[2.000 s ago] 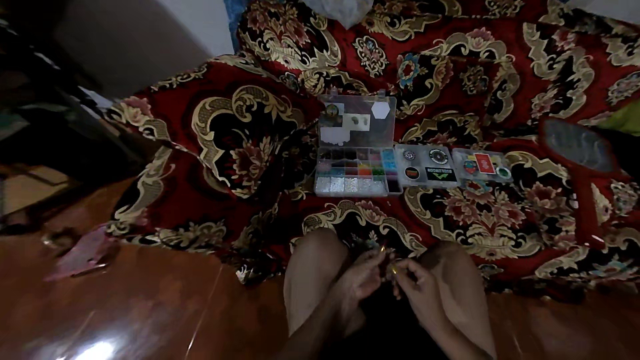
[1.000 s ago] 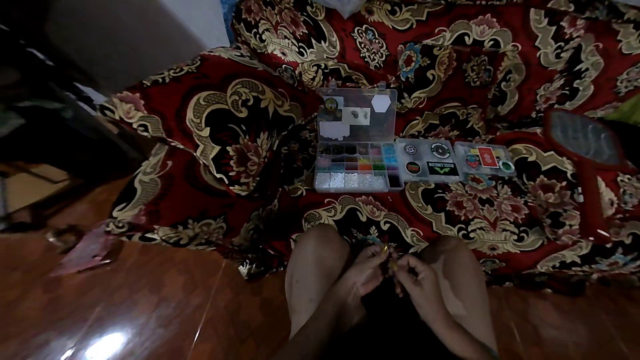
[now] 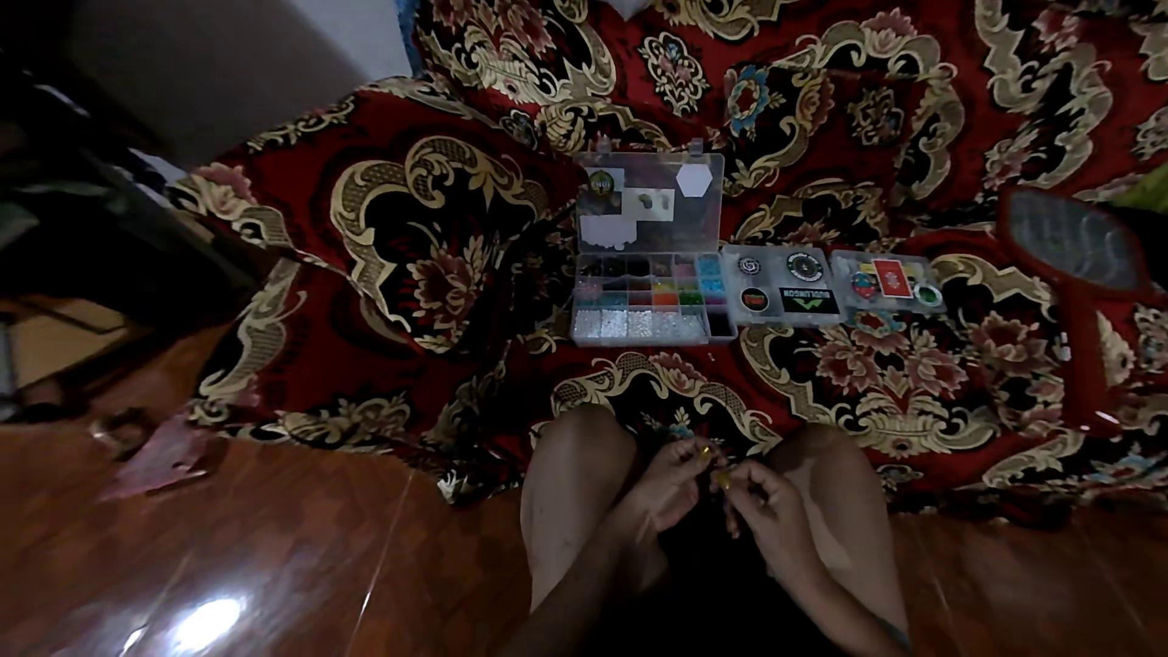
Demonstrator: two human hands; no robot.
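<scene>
Between my knees, low in the head view, both hands are raised close together. My left hand (image 3: pixel 673 479) has its thumb and index finger pinched, with a yellowish nail or small item at the tips. My right hand (image 3: pixel 762 506) pinches the same way just beside it, and its other fingers curl loosely. Whatever lies between the fingertips is too small and dark to make out. Beyond my hands, a clear plastic compartment box (image 3: pixel 639 328) of coloured beads stands with its lid (image 3: pixel 648 205) raised. Two closed clear plastic cases with stickers, a middle one (image 3: pixel 776 315) and a right one (image 3: pixel 894 304), lie beside it.
A red and black floral cloth (image 3: pixel 821 365) covers the sofa. At the right lies a red-framed object (image 3: pixel 1077 242) with a handle, perhaps a racket or mirror. Pink plastic (image 3: pixel 164 456) rests on the tiled floor (image 3: pixel 301 547) at the left.
</scene>
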